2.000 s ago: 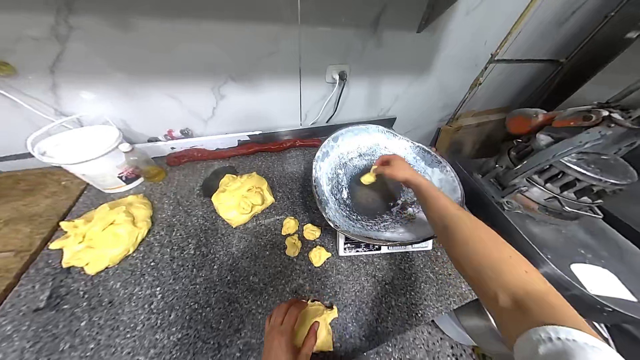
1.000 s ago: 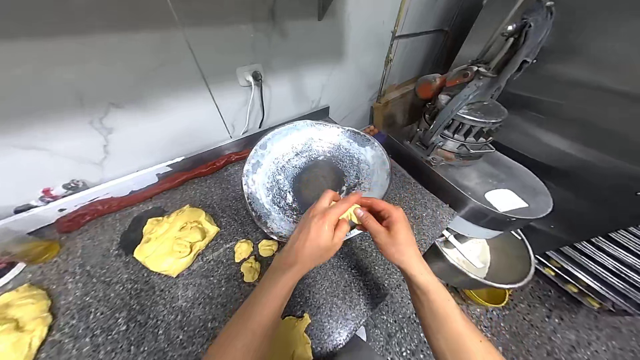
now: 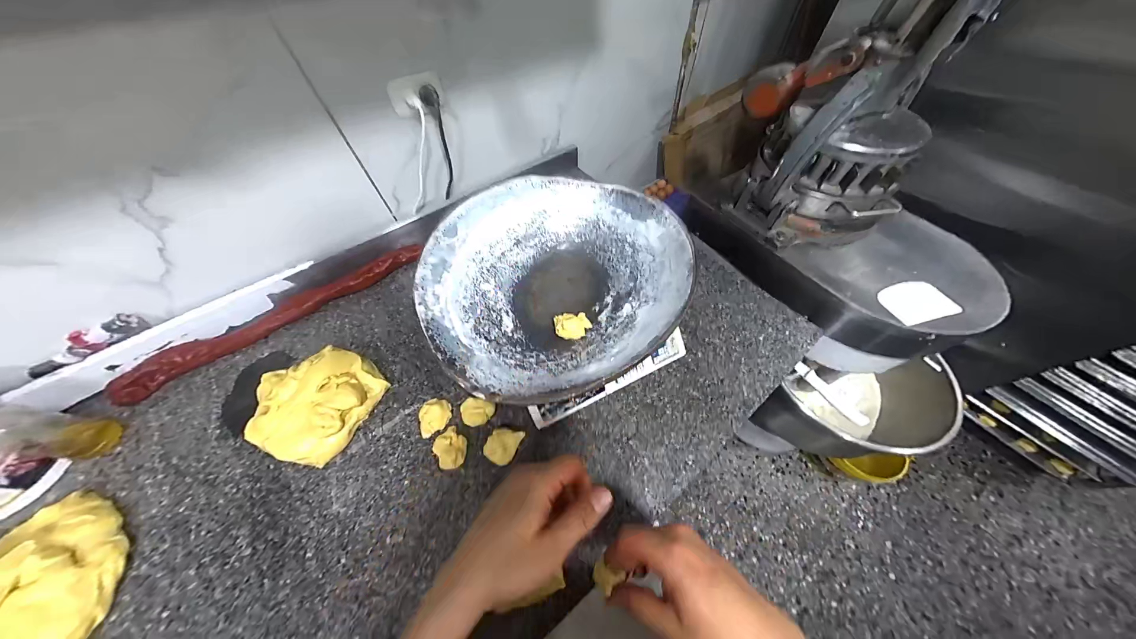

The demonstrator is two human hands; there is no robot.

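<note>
A metal bowl [image 3: 639, 266] dusted with white powder holds one small yellow dough piece [image 3: 572, 326]; under it shows the edge of a scale [image 3: 612, 382]. My left hand [image 3: 532, 532] is over the counter in front of the bowl, thumb and fingers apart, with yellow dough [image 3: 543, 593] partly hidden beneath it. To its right, my right hand [image 3: 679, 577] pinches a small bit of dough [image 3: 607, 577]. Several small dough pieces [image 3: 450, 449] lie left of my hands, near the bowl. Beyond them sits a larger dough lump [image 3: 315, 404], and another [image 3: 62, 568] at the far left.
A rolled red length of material [image 3: 257, 333] lies along the wall. At the right stand a metal press [image 3: 852, 177] with a round tray and a metal pot [image 3: 945, 417] holding white powder and a utensil. A yellow container [image 3: 874, 468] and stacked trays [image 3: 1065, 417] are beside it.
My hands have moved down from in front of the bowl and come apart. A dough piece now shows in the bowl. The view has swung to the right since the earliest frame.
</note>
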